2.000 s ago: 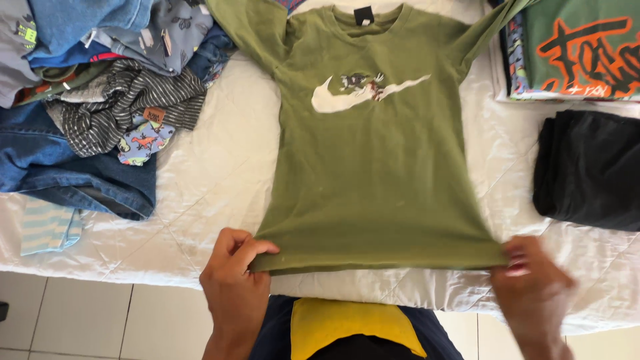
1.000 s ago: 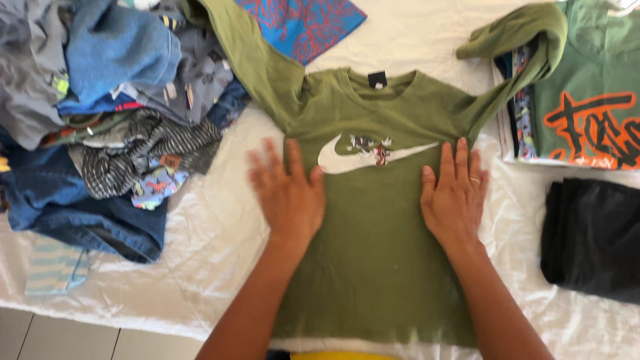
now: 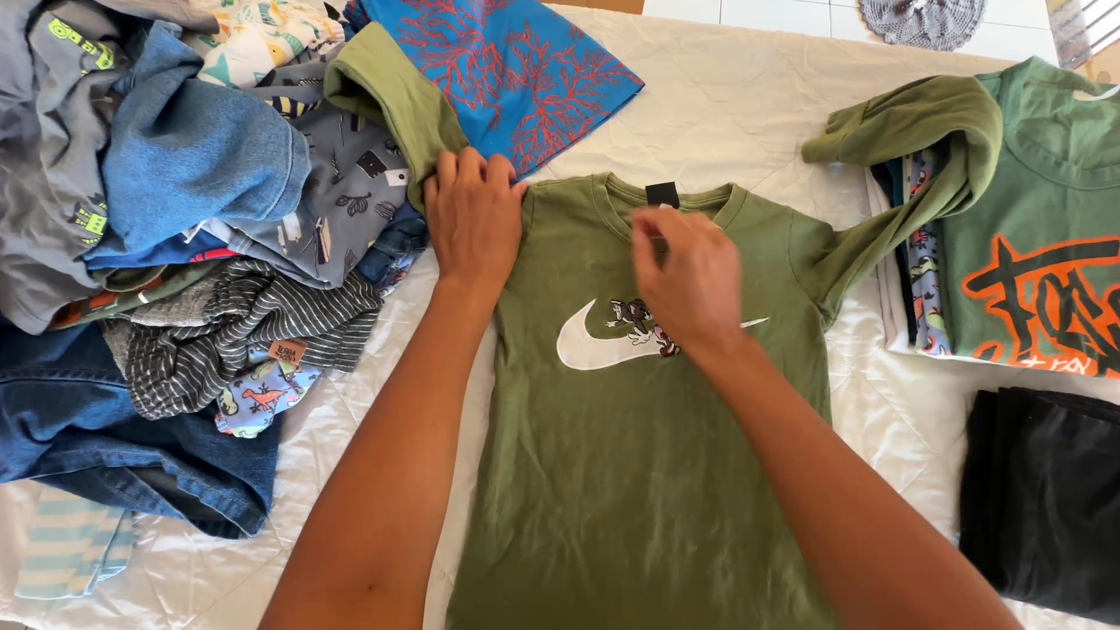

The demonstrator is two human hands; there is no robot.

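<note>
An olive green long-sleeved shirt (image 3: 647, 490) with a white Nike swoosh and cartoon figures lies front up on the quilted cover. At its shoulder on the left side, my left hand (image 3: 475, 214) rests on the cloth where that sleeve begins; whether its fingers pinch the fabric cannot be told. That sleeve runs up over the heap of clothes. My right hand (image 3: 687, 271), slightly blurred, is over the upper chest just below the collar, fingers bent, its fingertips partly hidden. The other sleeve bends across a folded green shirt (image 3: 1024, 227) with orange and black print.
A heap of clothes (image 3: 210, 166), with denim, grey and striped pieces, covers the left side. Behind the olive shirt lies a blue cloth with red coral print (image 3: 525, 70). Folded black garments (image 3: 1041, 499) sit at right on the white quilted cover (image 3: 744, 79).
Both hands have left the hem, where they gripped two seconds ago, and moved up the shirt. Since one second ago, my left hand has reached the shoulder and my right hand has moved inward near the collar.
</note>
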